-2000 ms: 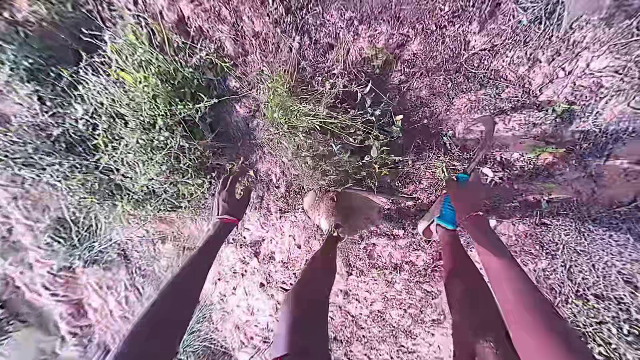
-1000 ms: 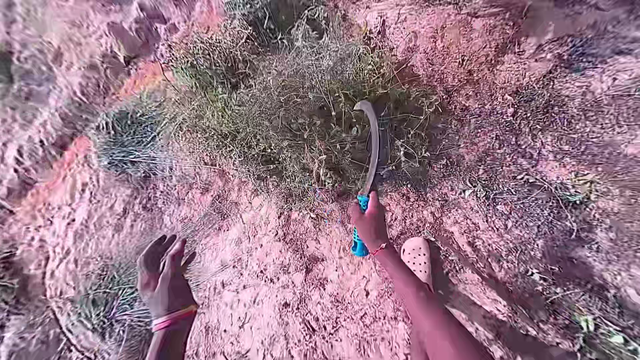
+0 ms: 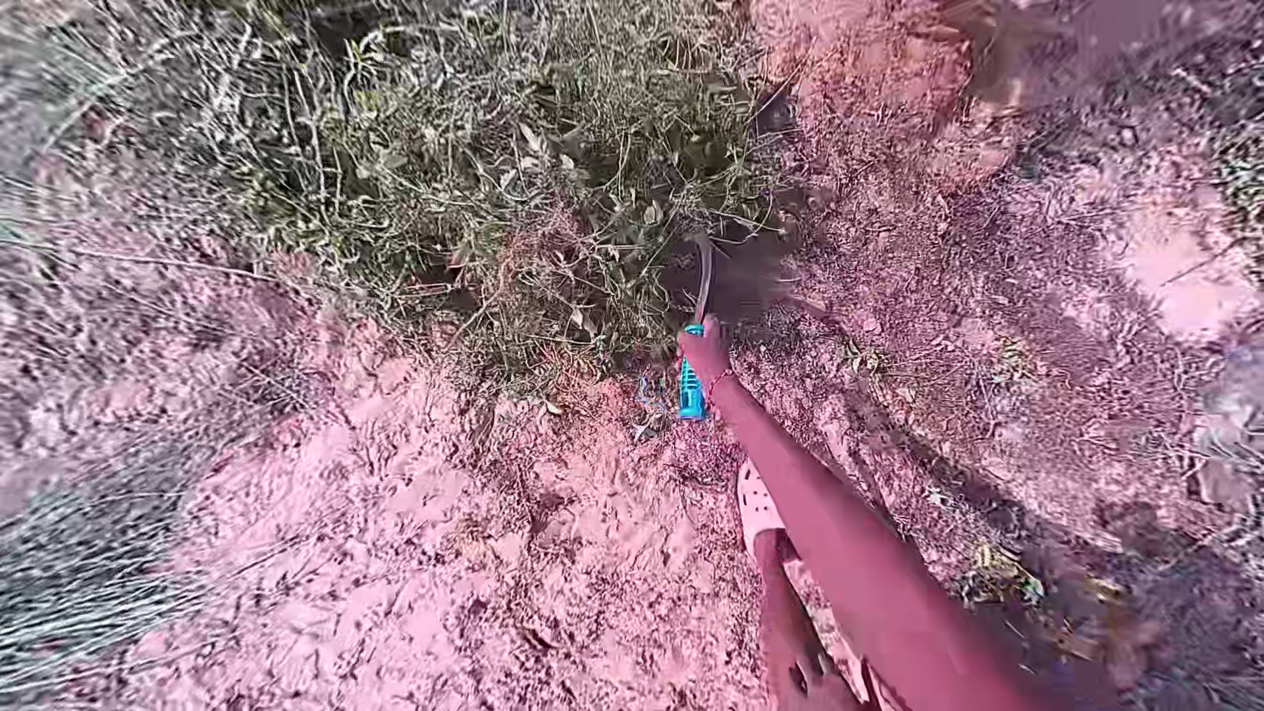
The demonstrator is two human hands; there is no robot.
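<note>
My right hand (image 3: pixel 705 348) grips the blue handle of a sickle (image 3: pixel 704 281), just right of centre. Its curved blade points away from me, and the tip reaches the right edge of a leafy green bush (image 3: pixel 553 197). Part of the blade's end lies against the leaves and shadow. A red band circles my right wrist. My left hand is out of view.
My foot in a pale perforated clog (image 3: pixel 758 504) stands below the right forearm. Dry, pinkish soil (image 3: pixel 474 573) lies around the bush. A blurred grass tuft (image 3: pixel 89 563) is at the lower left, and yellowish leaves (image 3: pixel 1002 573) lie at the lower right.
My left hand, seen in both earlier frames, has left the view. The sickle in my right hand is now at the bush's right edge. The view has shifted strongly.
</note>
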